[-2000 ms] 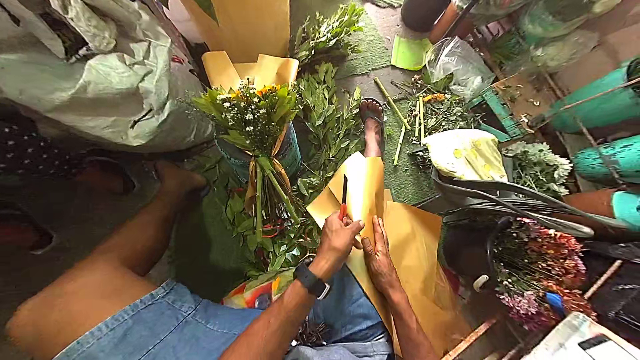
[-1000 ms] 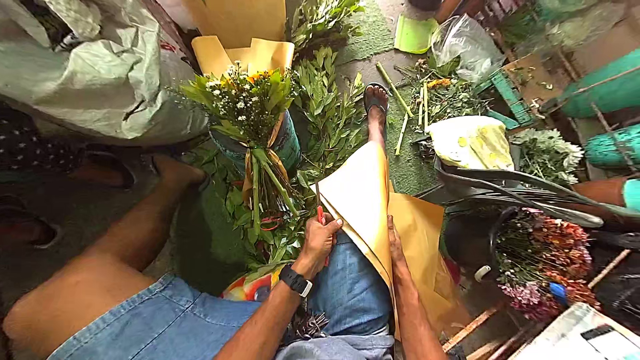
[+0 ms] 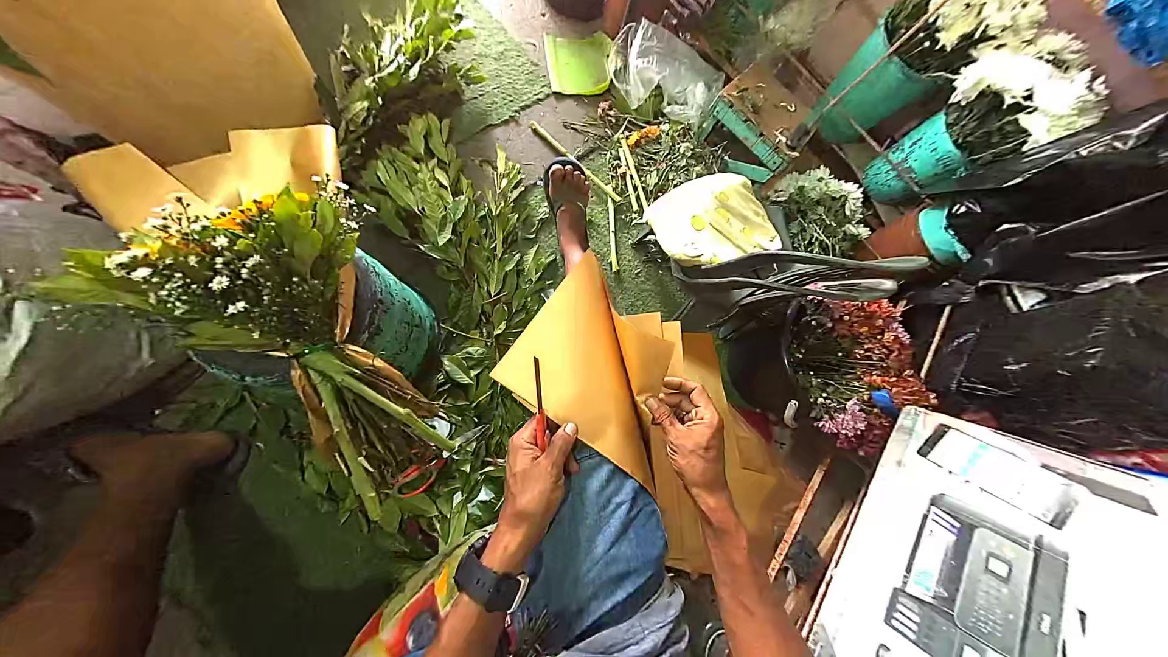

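A sheet of brown kraft paper (image 3: 579,365), folded over on itself, lies across my right thigh and knee. My left hand (image 3: 538,465) grips a slim knife with a red handle (image 3: 541,429), its dark narrow blade pointing up in front of the paper. My right hand (image 3: 686,422) pinches the paper's right edge between thumb and fingers. More kraft paper sheets (image 3: 707,511) lie beneath and to the right. Left of my hands, a tied bouquet (image 3: 246,265) of small white and orange flowers with leaves leans by a green bucket (image 3: 392,310). Red-handled scissors (image 3: 422,476) rest by its stems.
Leafy branches (image 3: 474,255) cover the floor ahead, near my sandalled foot (image 3: 568,187). At right stand pink and red flowers (image 3: 862,356), a yellow-white bag (image 3: 714,219), green buckets (image 3: 917,160) and a box with a printed picture (image 3: 985,547). Another person's leg (image 3: 119,520) is at left.
The paper has been turned and folded over on my thigh. My right hand has lifted from lying flat on it to pinching its edge. My left hand keeps the knife. The view has shifted.
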